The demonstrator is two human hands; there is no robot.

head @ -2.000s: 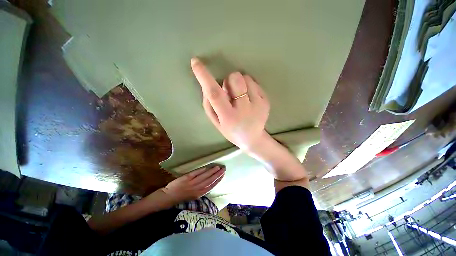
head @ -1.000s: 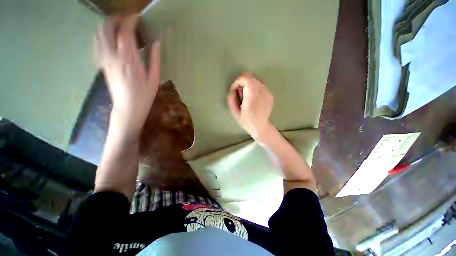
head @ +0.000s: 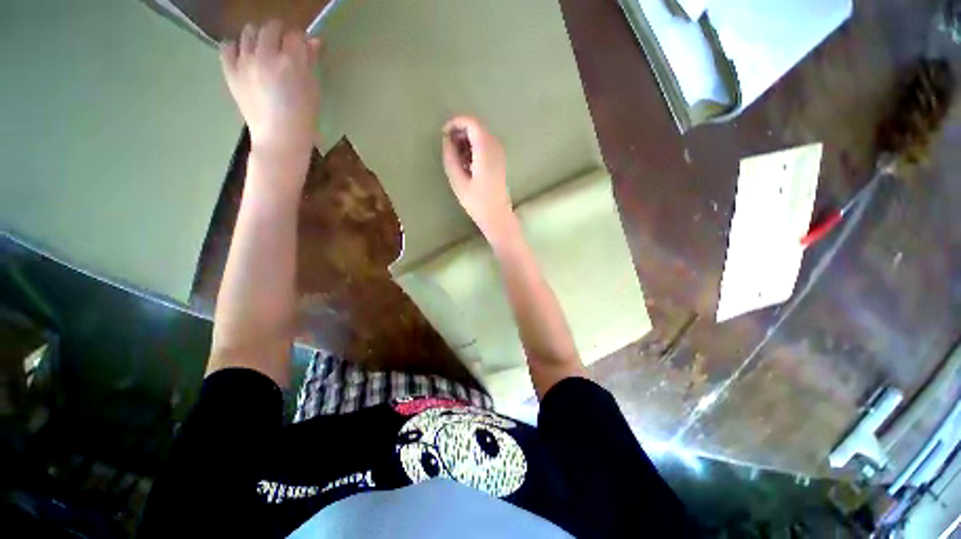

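Observation:
A large khaki panel (head: 369,74) lies in front of me, with a curved notch on its left edge. Its near part (head: 548,268) shows a fold line and paler cloth. Another large khaki panel (head: 105,137) lies to the left. My left hand (head: 269,79) is palm down where the two panels meet, fingertips at the edge of a brown gap; whether it grips cloth is hidden. My right hand (head: 476,174) rests on the middle panel, its fingers curled into a loose fist with nothing visible in it.
The brown glossy table (head: 348,221) shows between the panels. A stack of cut pieces with white on top (head: 780,42) is at the back right. A cream card (head: 771,226), a red-handled tool (head: 822,228) and a brown bristly tuft (head: 915,111) lie right. A white-silver T-shaped fitting (head: 869,430) is far right.
My left hand has gone from the near edge up to the back left. The left panel has come in beside the middle one. My right hand's pointing finger has curled in. The view has shifted right.

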